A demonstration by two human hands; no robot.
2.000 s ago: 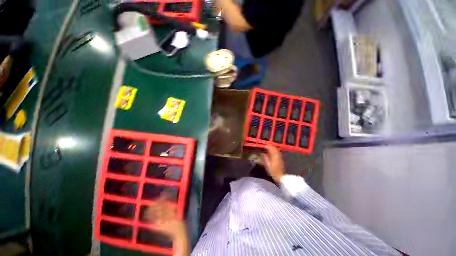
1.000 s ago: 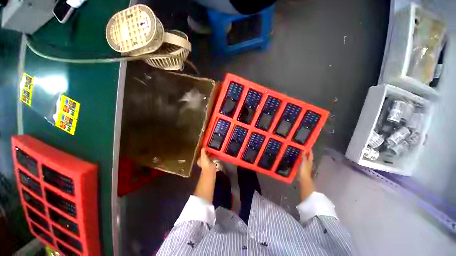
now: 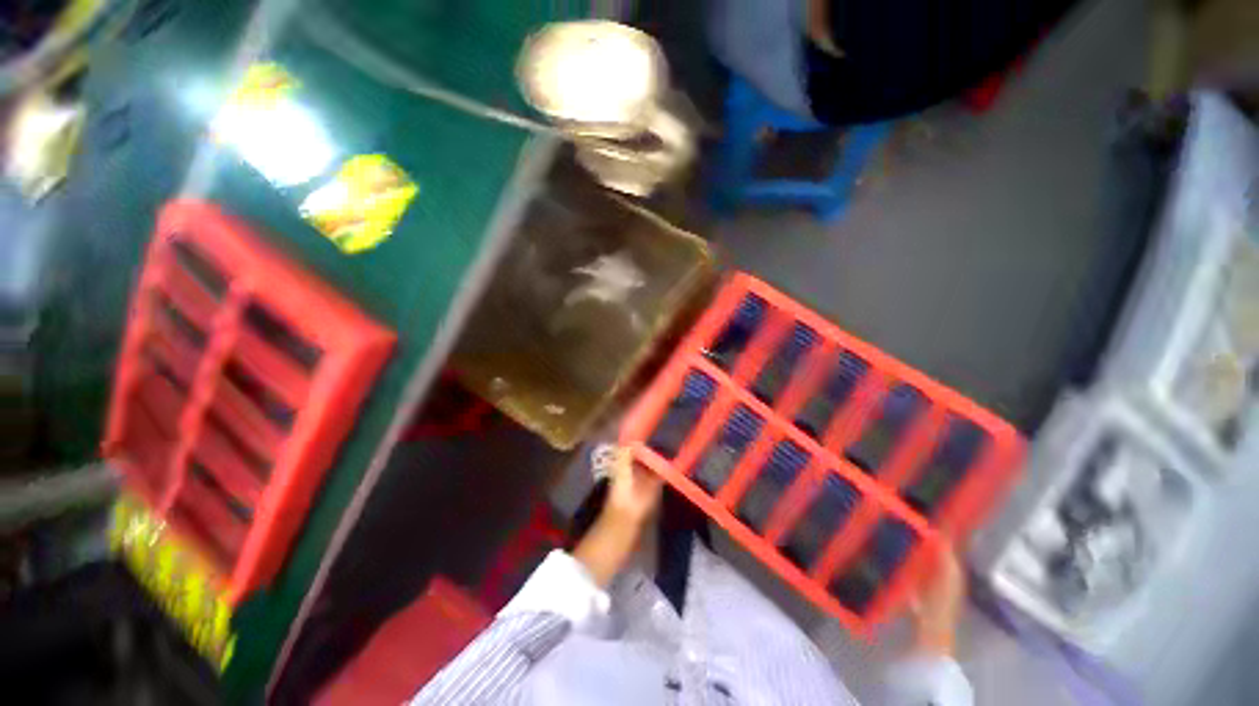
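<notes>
A red phone tray (image 3: 753,400) with dark keypad phones in its slots is held in front of me, tilted, away from the bench. My left hand (image 3: 628,503) grips its near left corner. My right hand (image 3: 942,596) is blurred and holds the near right corner. Another red tray (image 3: 235,386) lies on the green bench at left; its slots look dark and blurred. Two yellow label pieces (image 3: 362,202) lie on the bench behind that tray, and yellow label sheets (image 3: 173,586) lie at its near edge.
A brown open box (image 3: 518,400) stands beside the bench edge. Pale baskets (image 3: 591,76) are behind it. A blue stool (image 3: 787,173) and a person in dark clothing (image 3: 939,55) are at the back. A white box (image 3: 1098,517) of small items is at right. A red object (image 3: 407,655) is low left.
The view has turned and shifted left. The held tray now appears further right and lower, still in both hands. Two seconds ago only my right hand was at it, with my left over the bench tray.
</notes>
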